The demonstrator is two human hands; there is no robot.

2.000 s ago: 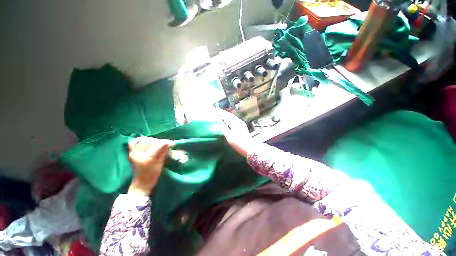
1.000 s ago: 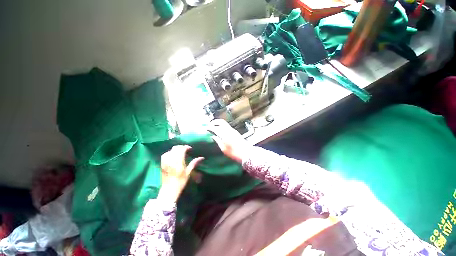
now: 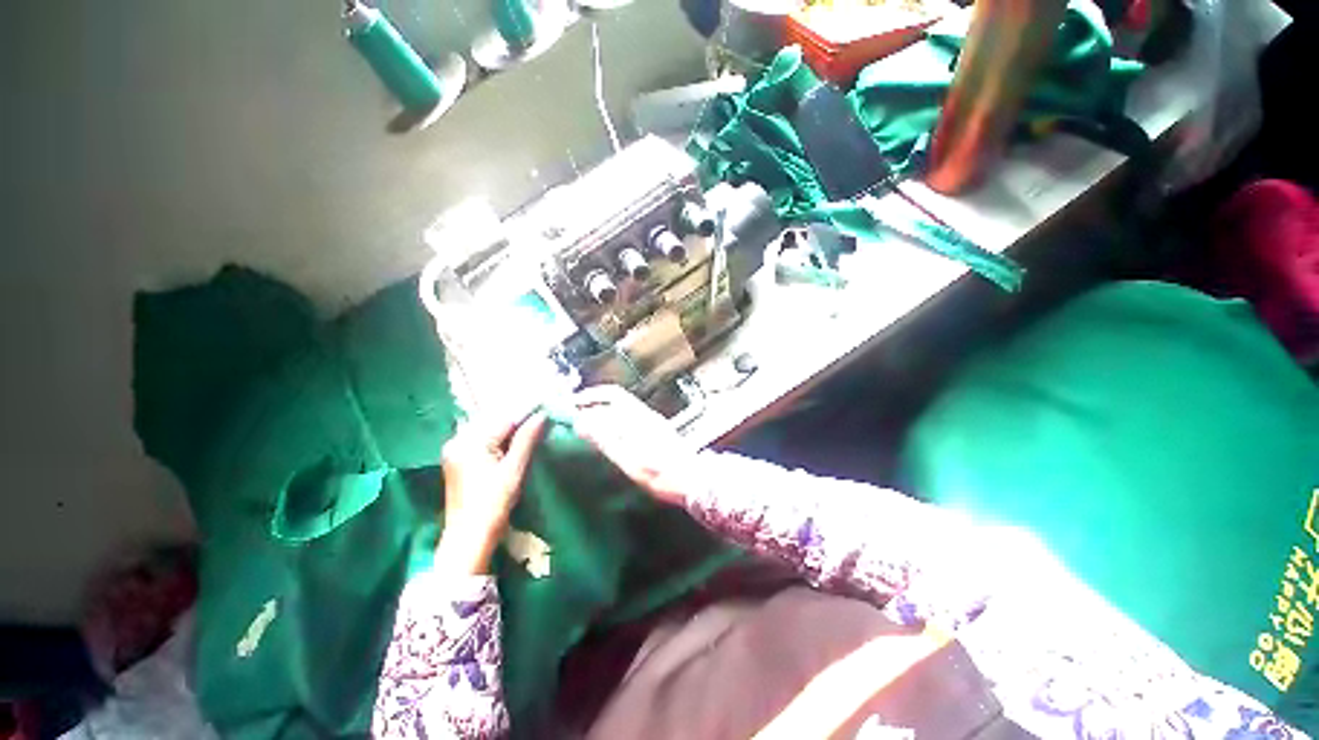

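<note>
Green cloth [image 3: 275, 390] spreads left of the overlock machine [image 3: 637, 268] and hangs down over my lap, with small pale marks on it. My left hand [image 3: 485, 470] pinches the cloth edge just below the machine's bright needle area, thumb and fingers together. My right hand [image 3: 615, 434] lies beside it on the same cloth edge, close to the machine's front left; its fingertips are washed out by the light. The presser foot is lost in the glare.
Green strips [image 3: 767, 138] and a dark pad [image 3: 839, 140] lie right of the machine, near an orange-copper bottle [image 3: 984, 101] and orange-red box [image 3: 854, 41]. Thread cones [image 3: 394, 61] stand above. A green-covered seat [image 3: 1114, 448] is at right, a red-pink bundle [image 3: 1273, 246] beyond.
My left hand has moved from the spread cloth toward the needle area and closed on the cloth edge. The cloth's upper edge has been drawn up beside the machine. The view has shifted slightly.
</note>
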